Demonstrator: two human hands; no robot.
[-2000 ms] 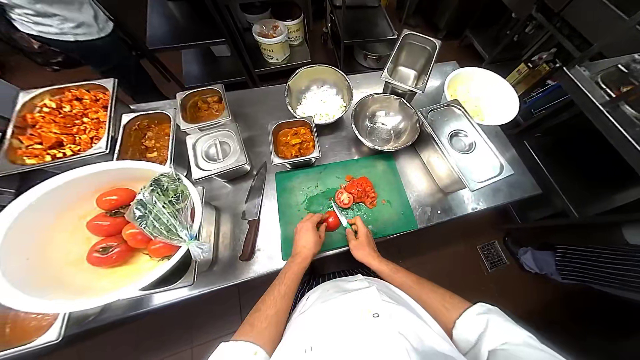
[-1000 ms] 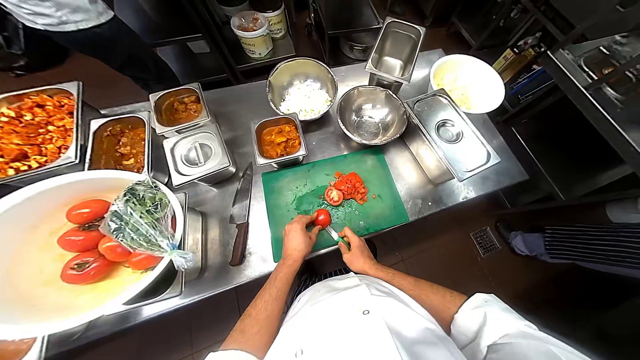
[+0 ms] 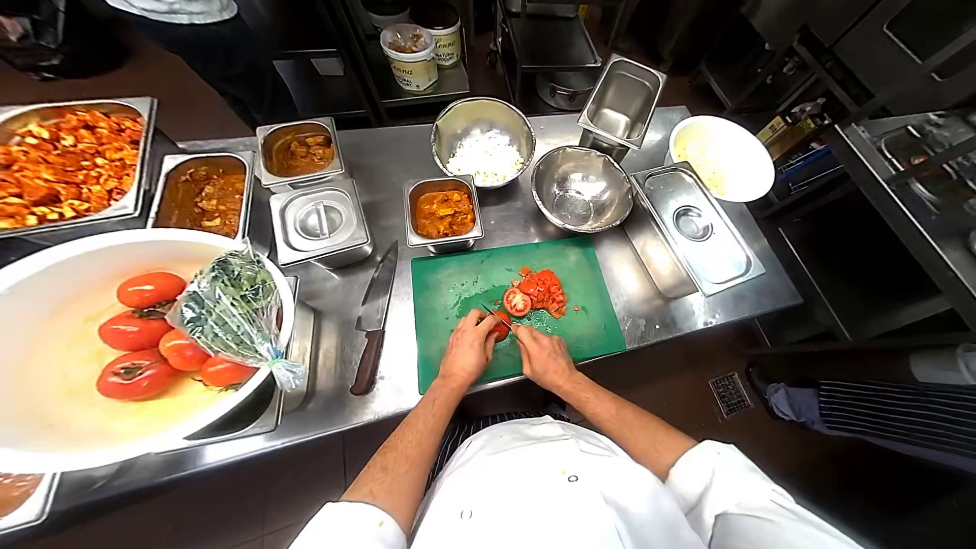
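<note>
On a green cutting board (image 3: 450, 293), my left hand (image 3: 469, 347) holds a red tomato (image 3: 500, 329) near the front edge. My right hand (image 3: 545, 354) grips a small knife (image 3: 497, 314), its blade at the tomato and its handle mostly hidden by the fingers. Just beyond them lie a tomato half (image 3: 517, 302), cut face up, and a heap of diced tomato (image 3: 547, 291). A large chef's knife (image 3: 374, 313) rests on the steel table left of the board.
At left, a big white bowl (image 3: 46, 343) holds whole tomatoes and bagged green herbs (image 3: 232, 305). Behind the board stand a steel pan of orange curry (image 3: 444, 213), a bowl of chopped white food (image 3: 486, 149) and an empty-looking steel bowl (image 3: 582, 191). A lidded pan (image 3: 698, 229) is right.
The tomato that showed whole between my hands is now largely covered by my left fingers, and the knife blade has come across it.
</note>
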